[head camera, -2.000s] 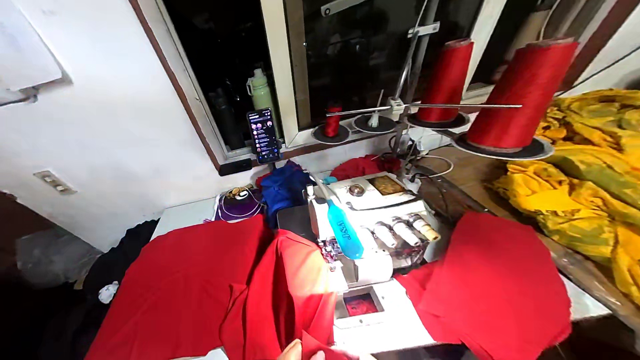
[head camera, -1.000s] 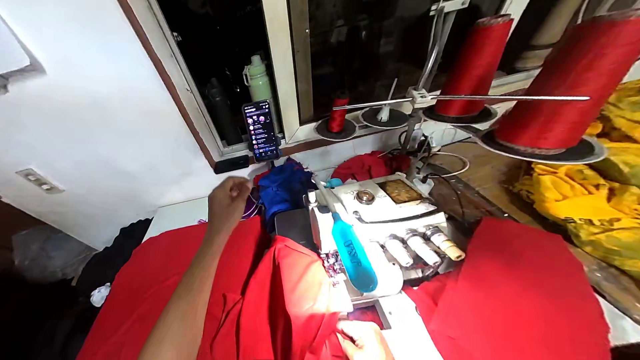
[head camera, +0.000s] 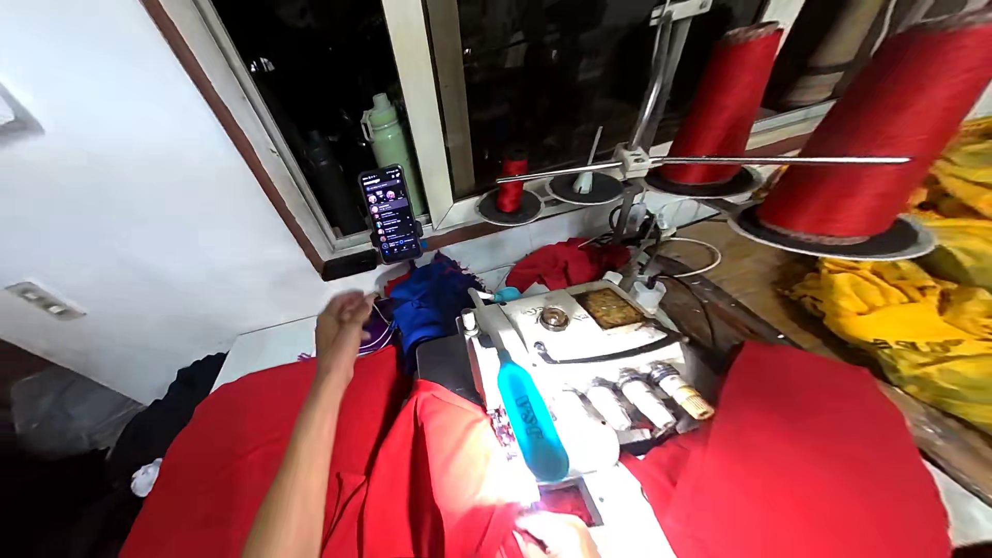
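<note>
My left hand (head camera: 341, 322) is raised over the far side of the work surface, near a purple item with a white cord (head camera: 380, 324) and a blue cloth (head camera: 428, 301); its fingers are partly hidden and blurred. My right hand (head camera: 556, 536) lies at the bottom, at the front of an overlock sewing machine (head camera: 558, 333), with its fingers on red fabric (head camera: 442, 442). This fabric runs up to the machine's brightly lit needle area. A blue tool or handle with lettering (head camera: 533, 418) lies slanted across the machine's front. More red fabric (head camera: 806, 465) spreads at the right.
Large red thread cones (head camera: 876, 139) stand on the thread stand at right, with a small red spool (head camera: 511, 186) further left. A lit phone (head camera: 390, 213) stands by the window, near a green bottle (head camera: 391, 147). Yellow fabric (head camera: 907, 325) is heaped at far right.
My left arm has come into view and reaches across the red fabric to the far side. My right hand remains low by the machine's front.
</note>
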